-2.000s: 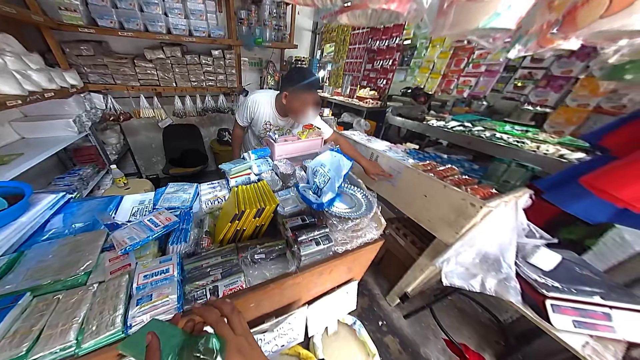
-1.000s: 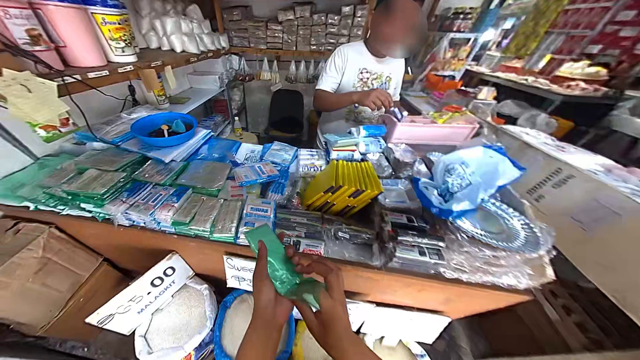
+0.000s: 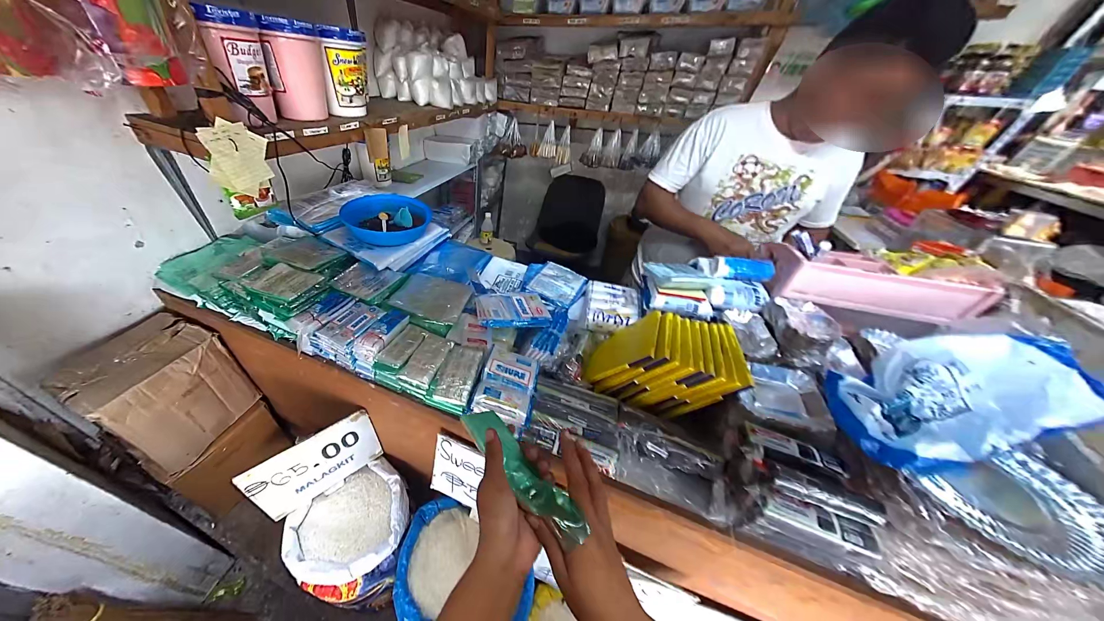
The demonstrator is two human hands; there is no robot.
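Observation:
A folded green plastic packet lies between my two hands, low in the middle of the view, above the front edge of the wooden counter. My left hand grips its left side, with the thumb along it. My right hand lies against its right side, fingers extended, touching the plastic; whether it grips is hard to tell. Beyond the hands, stacks of blue and white packets, green-edged clear packs and a row of yellow packs cover the counter.
A person in a white shirt stands behind the counter by a pink tray. A blue basin sits at the back left. Below the counter are open sacks of grain with price signs and a cardboard box. A plastic bag lies at right.
The view has swung left. Two seconds ago one of my hands was at the lower edge with the green plastic; both hands now hold it up. The person behind the counter has straightened from leaning.

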